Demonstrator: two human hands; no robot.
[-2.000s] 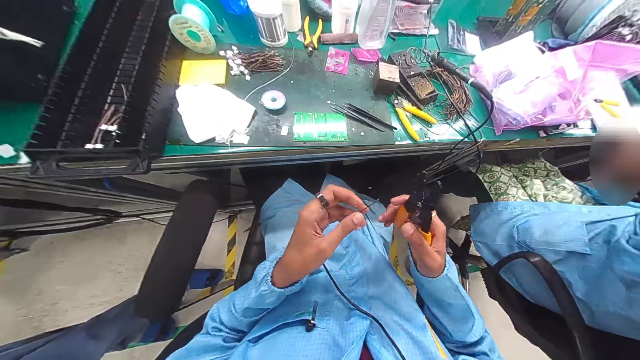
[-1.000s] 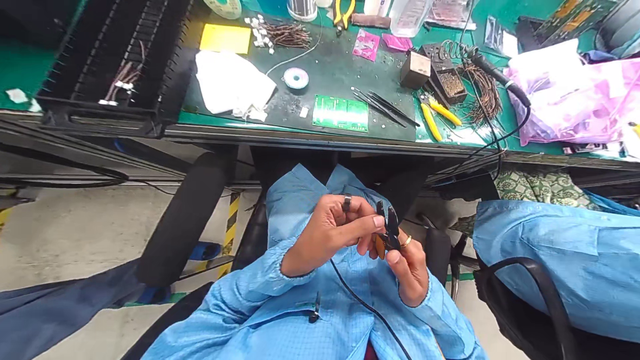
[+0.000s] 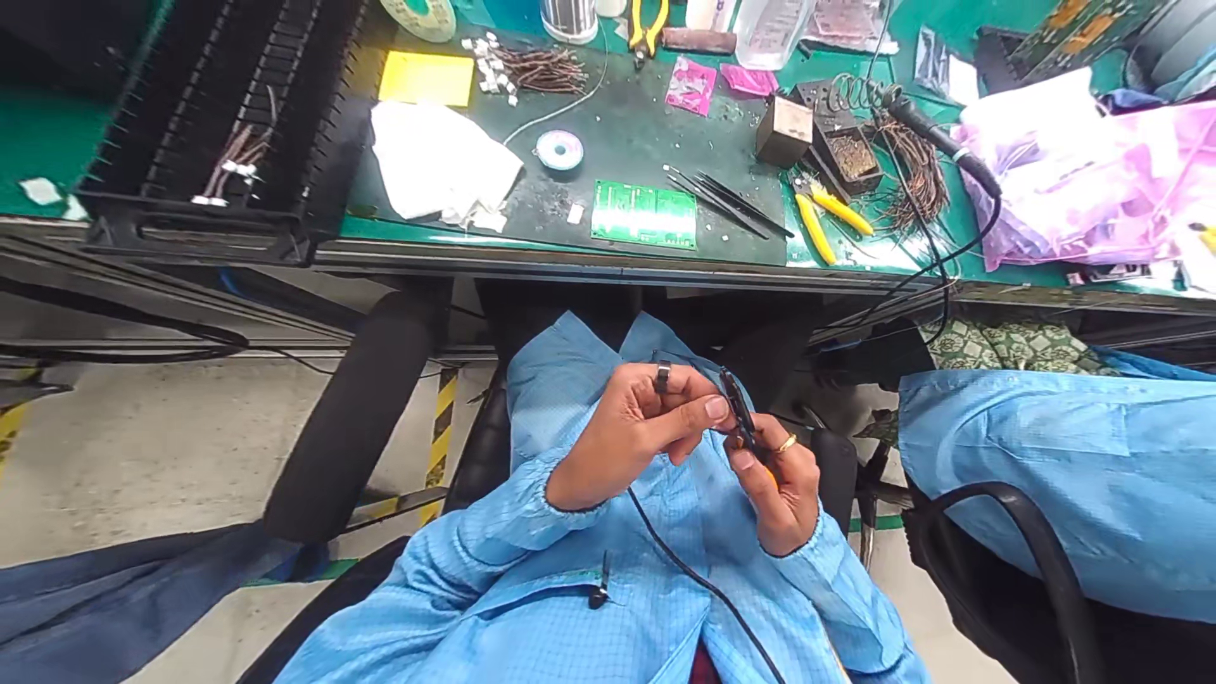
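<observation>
My right hand (image 3: 784, 480) is closed around a black hand tool with orange handles (image 3: 741, 413), held above my lap; its exact kind cannot be told. Close against the tool's jaws are the fingertips of my left hand (image 3: 646, 423), pinched together; whether they hold a thin wire is hidden. A black cable (image 3: 689, 568) runs down from below my left hand over the blue smock. Beyond my hands, on the bench, lie a green circuit board (image 3: 644, 215), black tweezers (image 3: 727, 201) and yellow-handled cutters (image 3: 828, 217).
A black slotted rack (image 3: 209, 233) stands at the bench's left, beside white wipes (image 3: 432, 161). A solder spool (image 3: 559, 150), brown wires (image 3: 546, 71), a soldering iron (image 3: 940, 138) and pink bags (image 3: 1064, 180) lie across the bench. A person in blue (image 3: 1054, 437) sits at right.
My hands have come together, with the tool now at my left fingertips; two seconds ago they were apart. The view has shifted somewhat.
</observation>
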